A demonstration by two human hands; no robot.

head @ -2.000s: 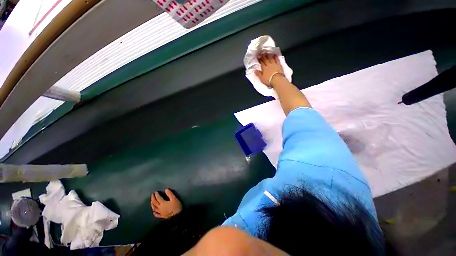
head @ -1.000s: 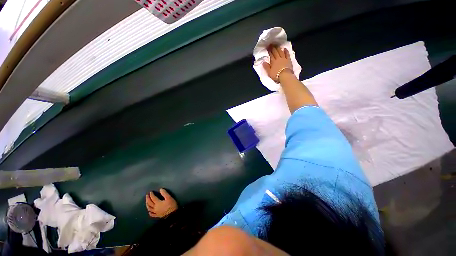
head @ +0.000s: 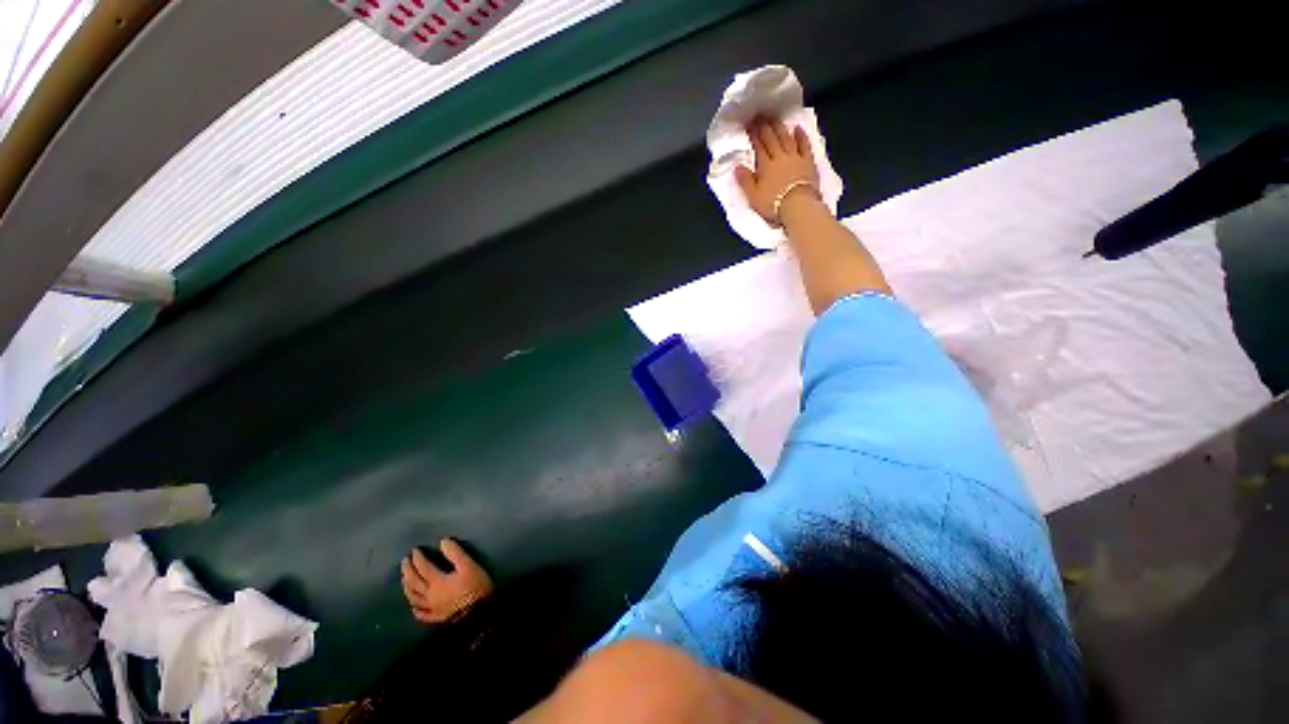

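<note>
My right hand lies flat, fingers slightly spread, on a crumpled white wiping rag and presses it on the dark conveyor belt, just beyond the white cover sheet. The rag shows around the hand; the belt under it is hidden. My left hand rests empty on the green bench top, near its front edge, with its fingers apart.
A blue parts bin sits at the left edge of the white cover sheet. A black tool hangs over the sheet. A white cloth heap and taped post are at left. A red-marked sheet hangs above.
My right hand and the rag have moved to the right along the belt, relative to the cover sheet. My left hand stays on the bench. The view has shifted slightly.
</note>
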